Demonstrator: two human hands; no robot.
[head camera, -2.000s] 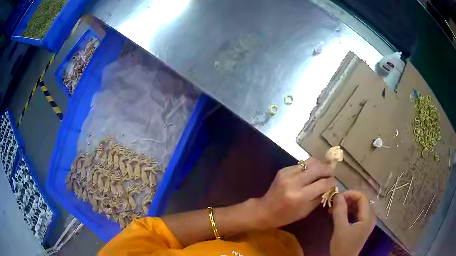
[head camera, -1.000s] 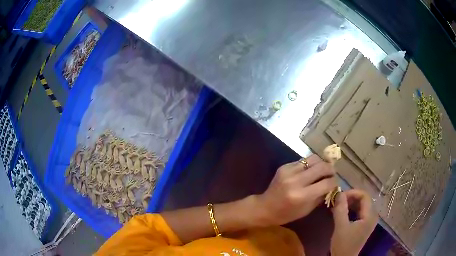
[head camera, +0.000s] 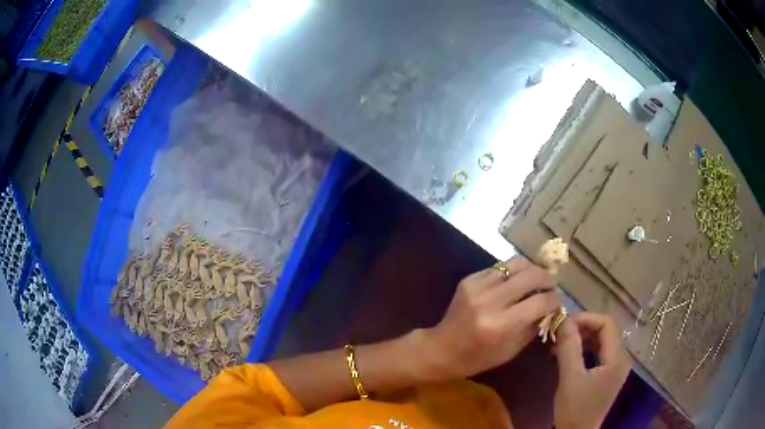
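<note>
My left hand is closed around a tan toy arm. The arm's rounded knob sticks out above the fingers and its spread fingers show below. My right hand pinches with thumb and forefinger at the toy fingers. A yellowish edge shows there, perhaps a ring; the pinched thing is too small to tell. Yellow-green rings lie heaped on the brown cardboard. A small white cup stands on it, and thin pale sticks lie near it.
A large blue bin at left holds rows of tan arms beside a cloudy liner. Two rings lie on the steel table. A white bottle is at the cardboard's back. Smaller blue bins are upper left.
Both hands keep nearly the same place and hold. The view shifts slightly, and the toy arm tilts or moves a little left.
</note>
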